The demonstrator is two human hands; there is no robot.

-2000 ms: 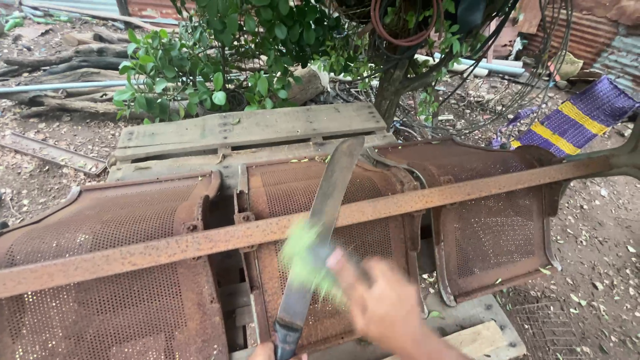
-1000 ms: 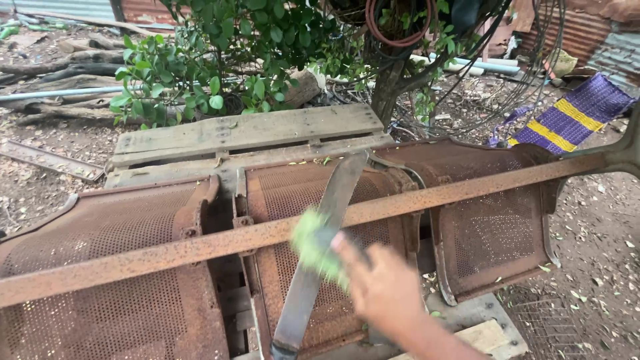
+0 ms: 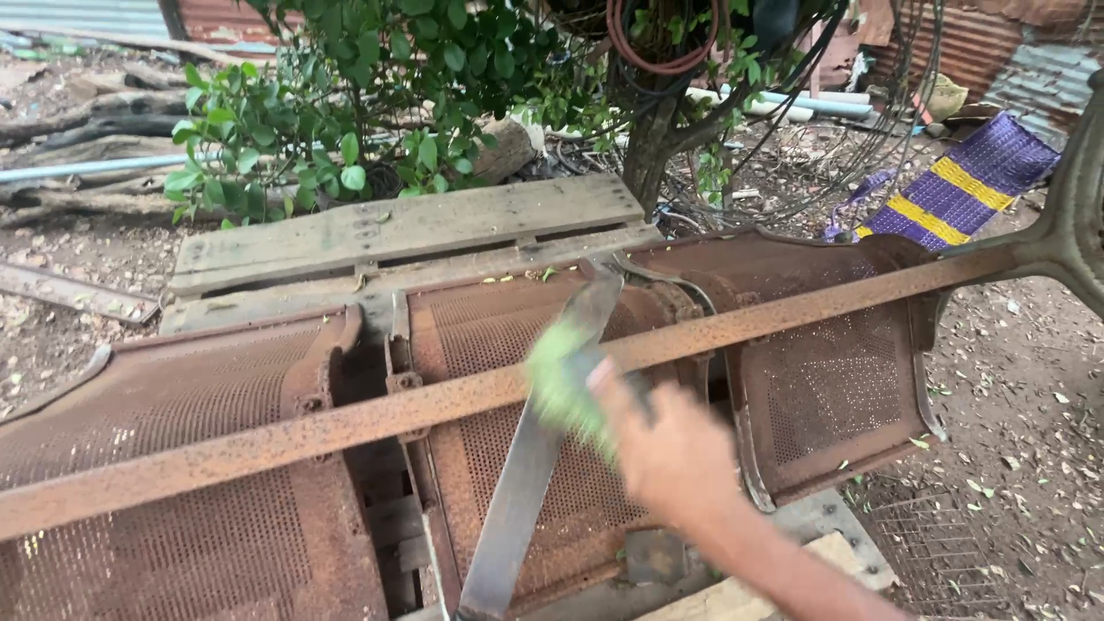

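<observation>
My right hand (image 3: pixel 673 440) grips a brush with green bristles (image 3: pixel 565 379), blurred by motion. Its bristles lie over the middle of a long machete blade (image 3: pixel 513 504). The blade slants up and right across the rusty perforated middle seat (image 3: pixel 483 345) of a metal bench, passing by the rusty crossbar (image 3: pixel 259 444). At the bottom edge only the start of the machete's handle shows; my left hand is out of the picture.
The bench's left seat (image 3: pixel 172 535) and right seat (image 3: pixel 828 388) flank the middle one, on a wooden pallet (image 3: pixel 414 228). Behind stand a leafy bush (image 3: pixel 345 129) and a tree trunk (image 3: pixel 651 151). Purple and yellow woven material (image 3: pixel 957 185) lies at the right. A wire grid (image 3: pixel 936 548) rests on the ground.
My right hand and the brush have shifted along the blade between frames. Part of my left hand showed at the machete's handle two seconds ago and is now out of view.
</observation>
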